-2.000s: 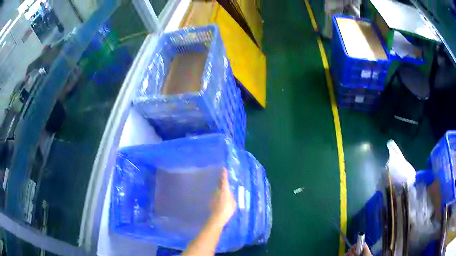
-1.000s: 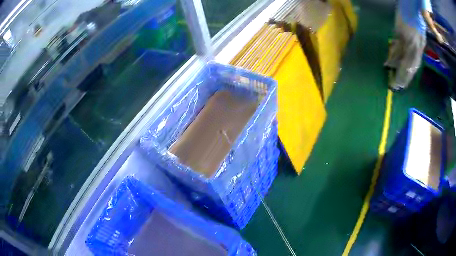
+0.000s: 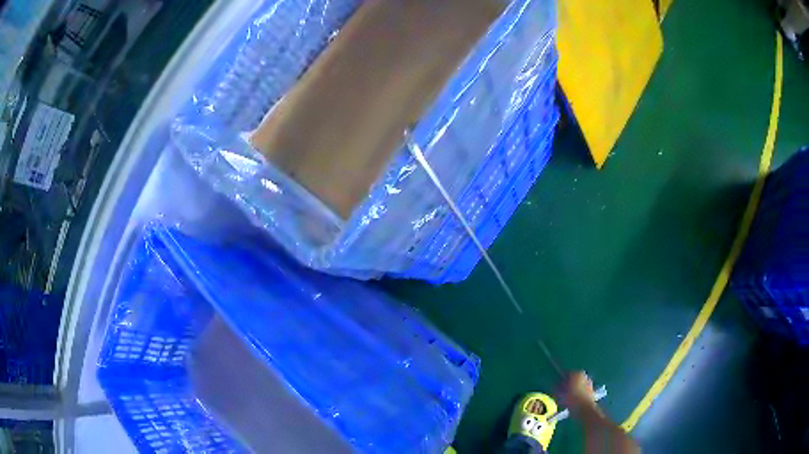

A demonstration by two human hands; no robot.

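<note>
My right hand is low at the right of centre, small and slightly blurred. It is closed around the handle end of a thin, pale pull hook or rod. The rod slants up and left, and its far end is at the near side rim of a blue mesh crate lined with clear film. Brown cardboard lies inside this crate. A second blue film-lined crate stands at the lower left, with a brownish sheet in its bottom. My left hand is not in view.
A white frame with glass runs along the left. Yellow boards stand beyond the far crate. The green floor has a yellow line at the right, beside a dark blue crate. A yellow shoe is below.
My left hand has left the near crate and the picture. The rod now reaches the far crate. The view has moved closer to the two crates, and my right hand shows more fully.
</note>
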